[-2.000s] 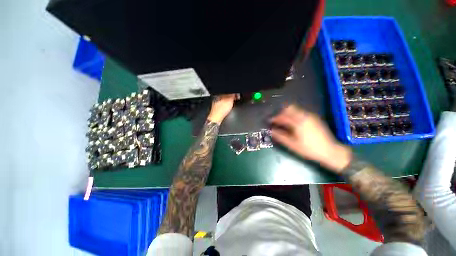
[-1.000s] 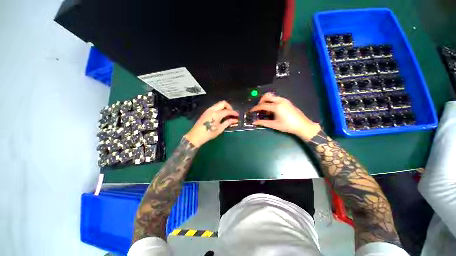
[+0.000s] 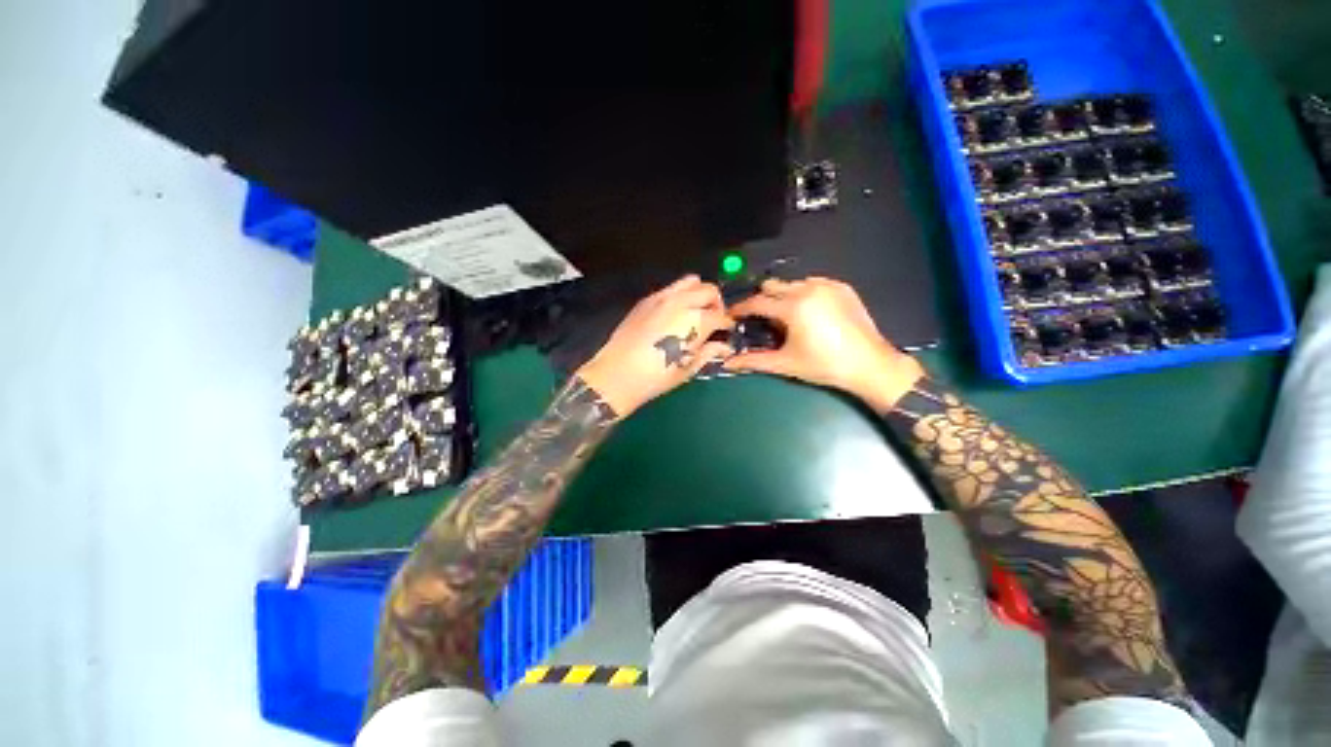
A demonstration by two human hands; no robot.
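My left hand [image 3: 657, 347] and my right hand [image 3: 825, 342] meet over the front edge of the black mat [image 3: 879, 263], just in front of the green light [image 3: 733, 264]. Dark camera modules [image 3: 758, 334] show between the fingers of both hands; the fingers partly hide them, so their exact number cannot be told. My right thumb and fingers are around them. My left fingertips touch them from the left. A single camera module lies apart on the mat, right of the black test box [image 3: 482, 117].
A blue bin [image 3: 975, 277] with rows of modules is at the right. A black tray [image 3: 464, 423] heaped with modules is at the left. Dark small parts [image 3: 518, 321] lie beside it. Stacked blue bins [image 3: 329, 649] stand below the left bench edge. A person's white sleeve [image 3: 1292, 467] is at far right.
The modules that lay in a row at the mat's front edge are now between my hands. My hands have come together, my left moving right. The view has shifted slightly.
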